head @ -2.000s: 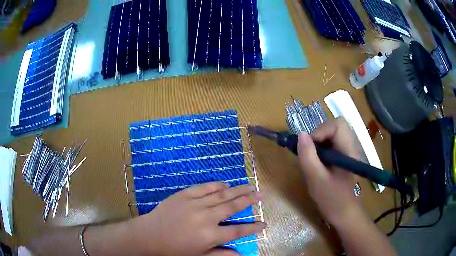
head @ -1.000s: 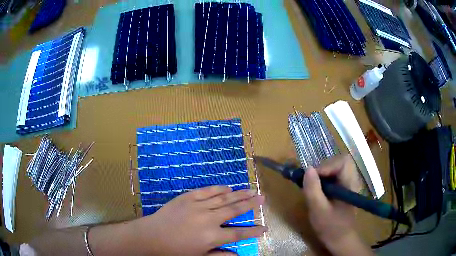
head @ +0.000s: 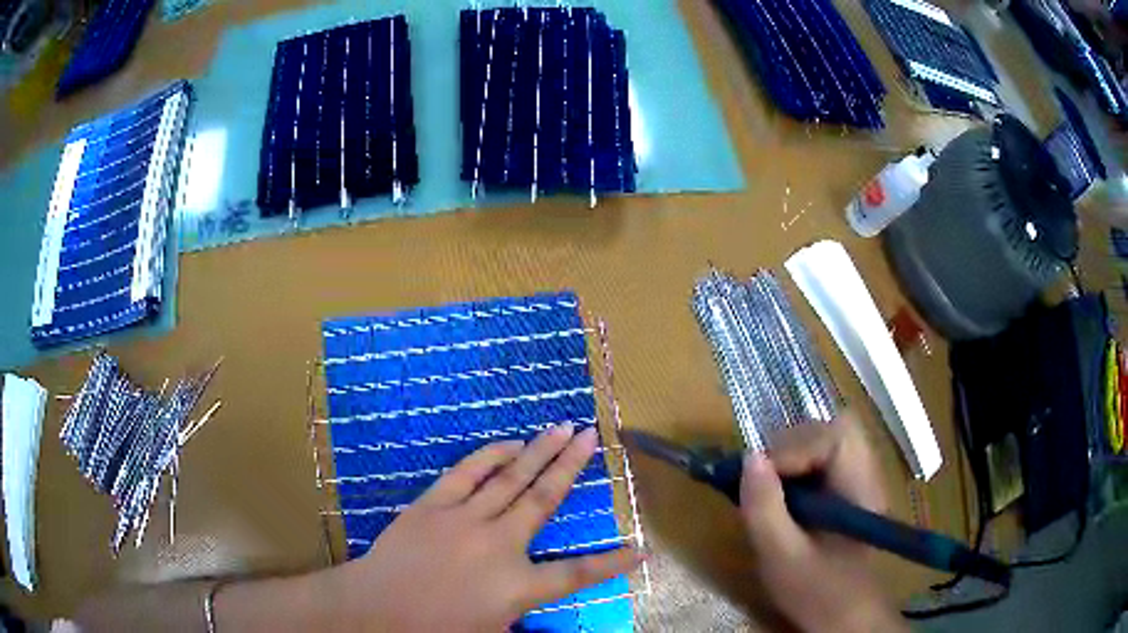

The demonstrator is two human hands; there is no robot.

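The bright blue solar cell string (head: 458, 371) lies flat in front of me, with pale lines across it. A thin busbar ribbon (head: 637, 507) runs along its right edge and another along its left edge. My left hand (head: 464, 544) lies spread flat on the lower part of the cell string, bare, with a thin bracelet at the wrist. My right hand (head: 810, 526) holds the black soldering iron (head: 866, 517) like a pen. The iron's tip is beside the right edge ribbon; whether it touches is unclear.
Loose cut ribbons (head: 136, 433) lie left, a parallel bundle (head: 761, 352) right. White strips (head: 866, 359) lie on both sides. Dark cell stacks (head: 544, 105) and a finished panel stack (head: 111, 216) sit on the mat. A white bottle (head: 888, 194), grey round unit (head: 983, 235) and black box shape (head: 1033, 408) stand right.
The iron and my right hand have moved down along the right edge. My left hand's fingers have shifted up and left on the cell string. The whole view has shifted slightly.
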